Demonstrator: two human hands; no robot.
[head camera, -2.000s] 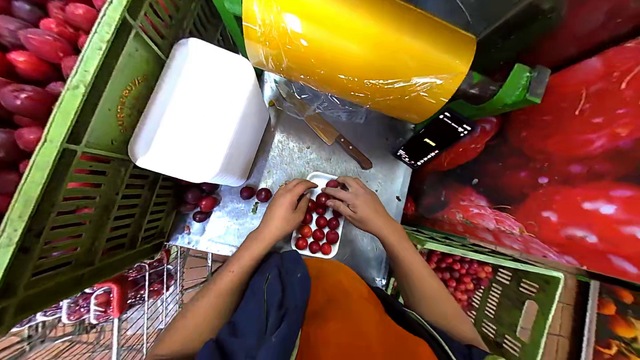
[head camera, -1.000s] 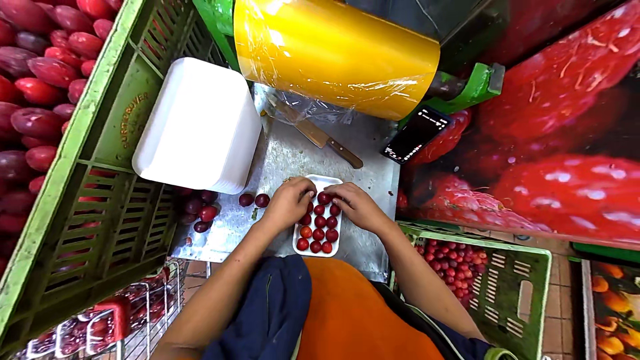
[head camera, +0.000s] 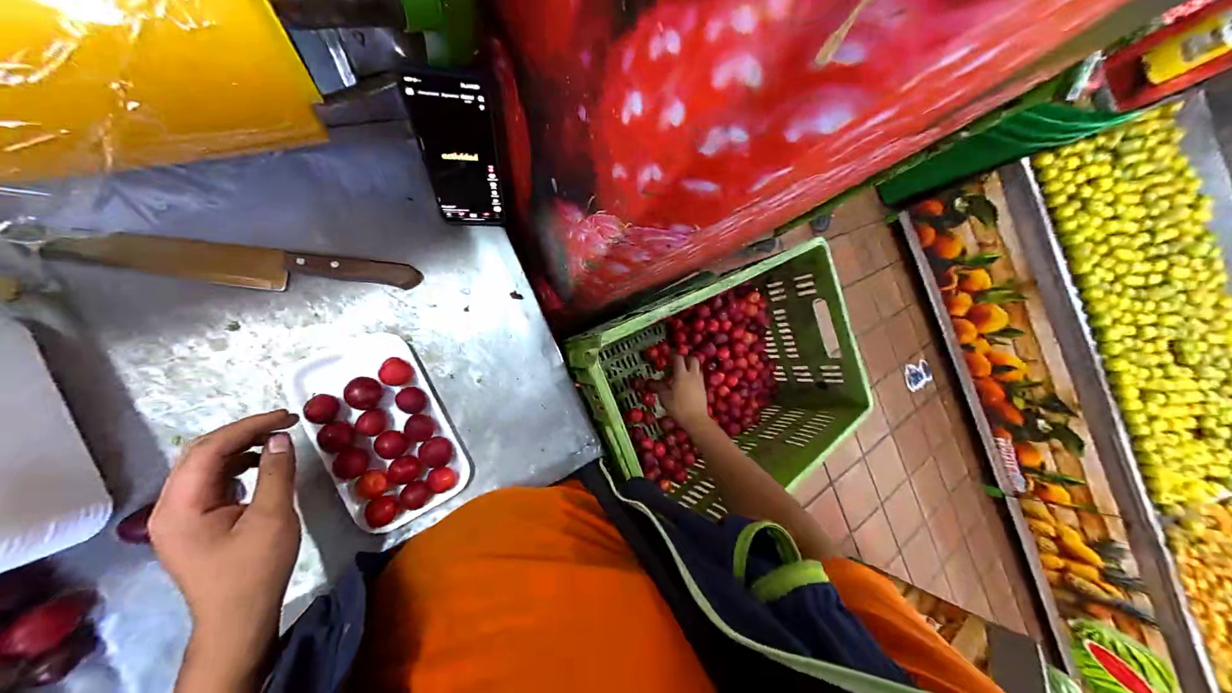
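Observation:
A white foam tray (head camera: 306, 377) holds rows of red plums (head camera: 391, 444) on the metal table. Just left of it, my left hand (head camera: 231, 491) hovers with thumb and forefinger apart and nothing seen between them. My right hand (head camera: 681, 390) reaches down into a green plastic crate (head camera: 837, 414), among many small red plums (head camera: 736, 356). Its fingertips are partly hidden by the fruit, so whether they hold a plum does not show. A dark plum (head camera: 135, 526) lies beside my left hand, partly hidden by it.
A knife with a wooden handle (head camera: 354, 270) lies beyond the tray, near a phone (head camera: 455, 146) and a yellow roll (head camera: 144, 87). White foam trays (head camera: 43, 452) are stacked at the left. Bins of orange fruit (head camera: 988, 318) and yellow fruit (head camera: 1136, 289) stand across the tiled floor.
My right hand has left the tray and gone into the crate at the right. My left hand has come off the plums to the tray's left. The view has swung right.

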